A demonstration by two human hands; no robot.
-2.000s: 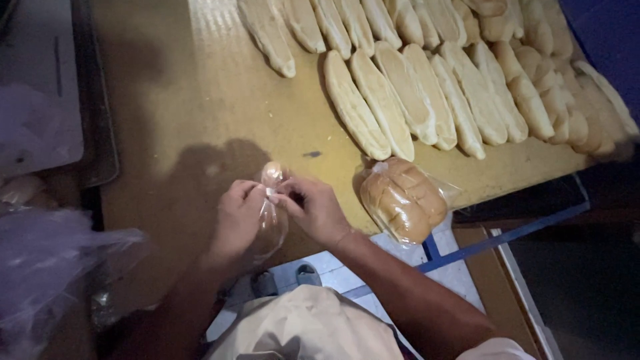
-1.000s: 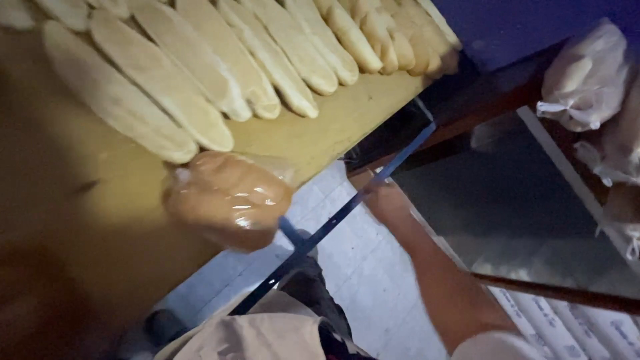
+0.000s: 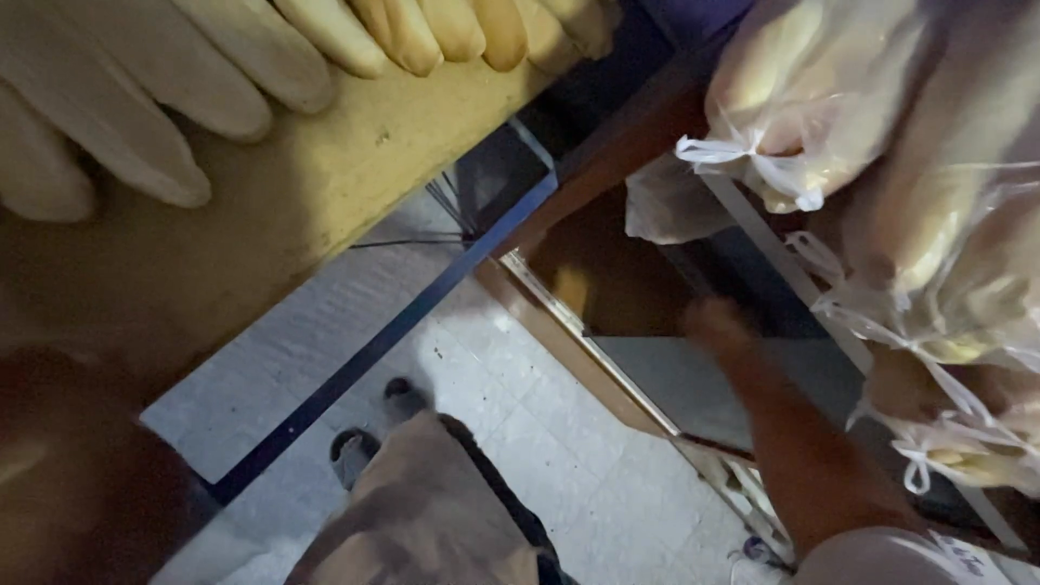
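My right hand (image 3: pixel 719 325) is blurred and reaches over the dark opening of a glass-topped cabinet or case (image 3: pixel 674 382); whether its fingers hold anything cannot be told. To its right lie long bread rolls in knotted clear plastic bags (image 3: pixel 812 106). A large dark brown blur (image 3: pixel 89 463) fills the lower left corner; whether it is my left hand or bagged bread is unclear. Unbagged long rolls (image 3: pixel 236 73) lie side by side on the yellow tabletop (image 3: pixel 382 138) at the upper left.
A blue metal bar (image 3: pixel 390 325) runs diagonally below the table's edge. Thin dark wires (image 3: pixel 451 207) hang beside the table. The cabinet's pale metal rail (image 3: pixel 593 349) borders the tiled floor (image 3: pixel 504 406), where my shoes (image 3: pixel 353 455) stand.
The view has swung from the table toward the cabinet. Two seconds ago both hands held a small clear bag above the table; my right hand has since moved away to the cabinet.
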